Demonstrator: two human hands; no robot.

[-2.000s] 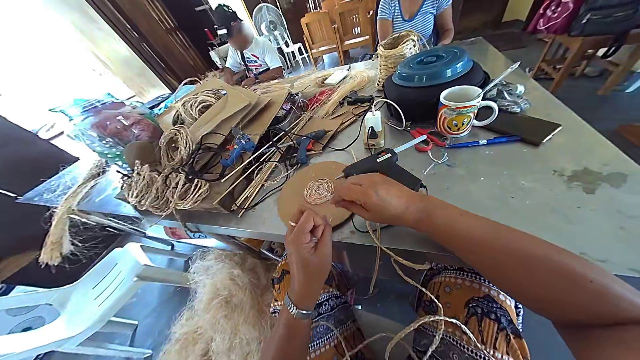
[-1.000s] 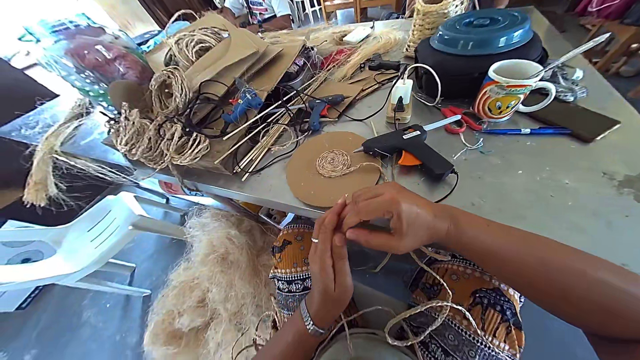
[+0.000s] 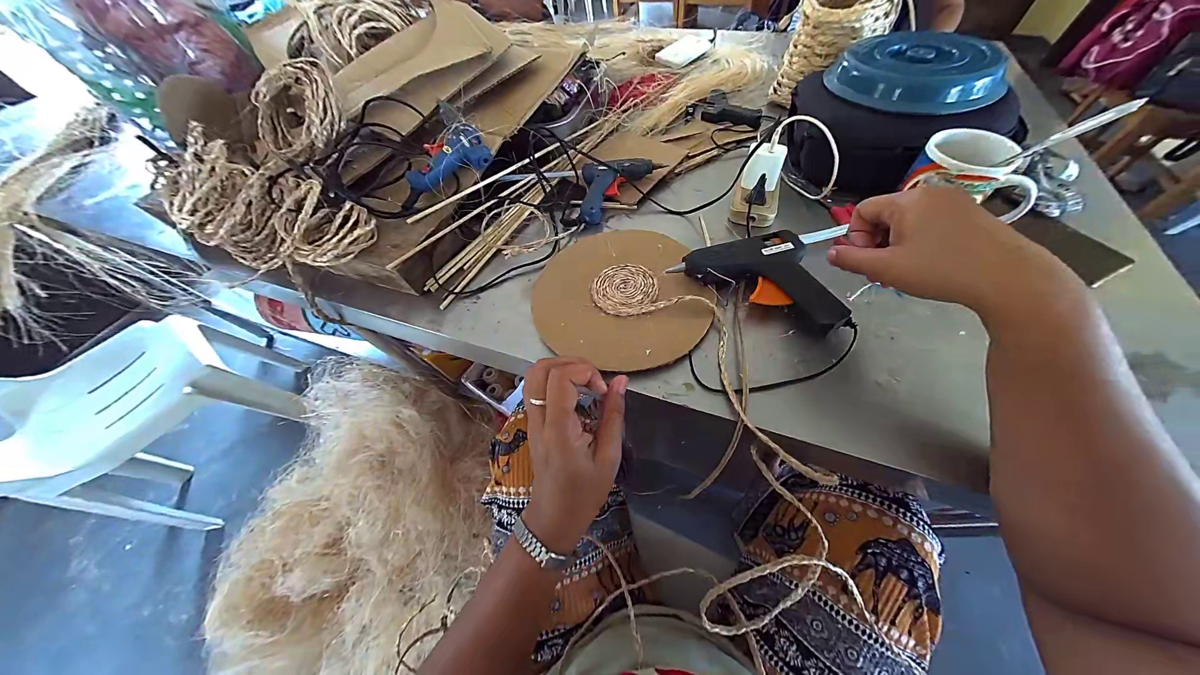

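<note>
A round cardboard disc (image 3: 572, 323) lies at the table's front edge, with a flat spiral of braided fibre cord (image 3: 624, 289) on it. The cord's tail (image 3: 786, 459) runs off the disc and down over my lap. Right of the spiral lies a black hot glue gun (image 3: 806, 291) with an orange trigger, its nozzle beside the coil. My right hand (image 3: 923, 246) is at the rear end of the gun's pale glue stick (image 3: 823, 234); whether it pinches the stick is unclear. My left hand (image 3: 572, 441) is just below the disc, thumb and fingertips close together; nothing plain shows between them.
Coiled ropes (image 3: 272, 211), cardboard pieces (image 3: 497, 94), thin sticks (image 3: 506, 230) and two blue glue guns (image 3: 452, 161) crowd the back left. A power adapter (image 3: 757, 183), mug (image 3: 970, 159) and blue lid (image 3: 917, 70) stand right. Loose fibre (image 3: 347, 525) and a white chair (image 3: 112, 403) are lower left.
My hands were together below the disc and have parted. My right hand has moved up and right to the rear of the glue gun; my left hand remains near the table edge.
</note>
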